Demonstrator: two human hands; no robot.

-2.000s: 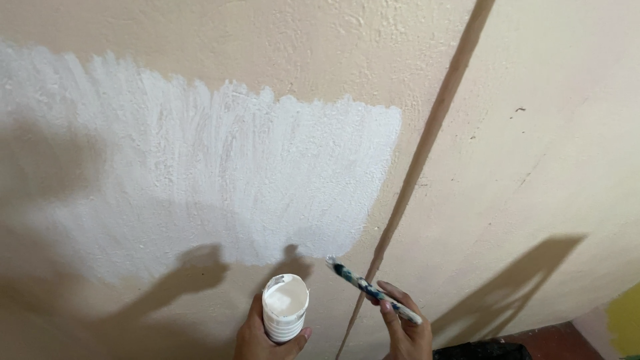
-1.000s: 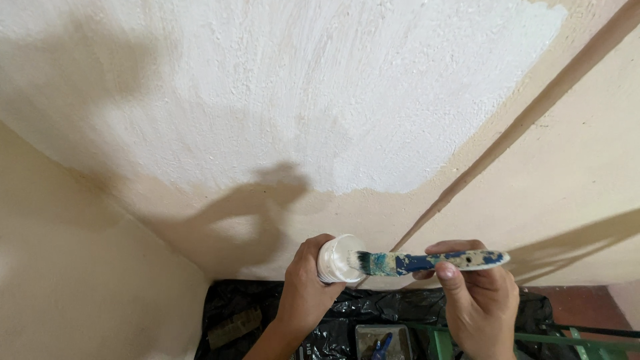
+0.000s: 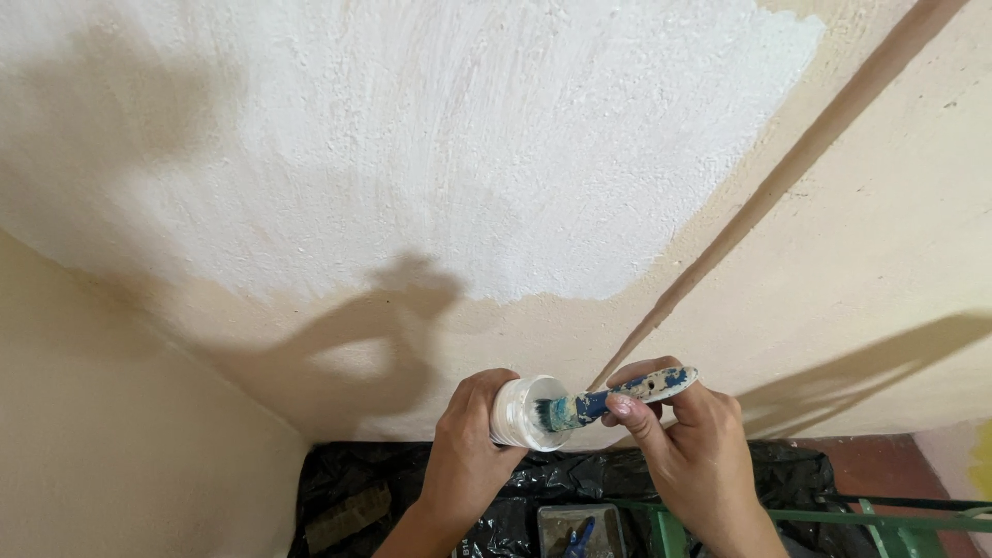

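Observation:
My left hand (image 3: 477,434) is wrapped around a small white plastic cup of white paint (image 3: 515,411), tilted so its mouth faces right. In my right hand (image 3: 686,434) is a paintbrush (image 3: 593,407) with a blue, paint-flecked handle, held between thumb and fingers. Its dark bristles are inside the mouth of the cup. Beyond both hands stands a beige wall (image 3: 496,349) with a broad patch of fresh white paint (image 3: 465,155), its lower edge uneven. The paint level in the cup cannot be seen clearly.
Black plastic sheeting (image 3: 341,473) covers the floor below, with a brownish block (image 3: 349,515) and a clear tray (image 3: 546,527) holding a blue-handled brush (image 3: 579,539). A green metal frame (image 3: 914,521) is at lower right. A brown strip (image 3: 744,217) runs diagonally up the wall.
The brush was near the lower right edge of the white patch two seconds ago; its bristles are now in the cup. The view has tilted down, showing the floor.

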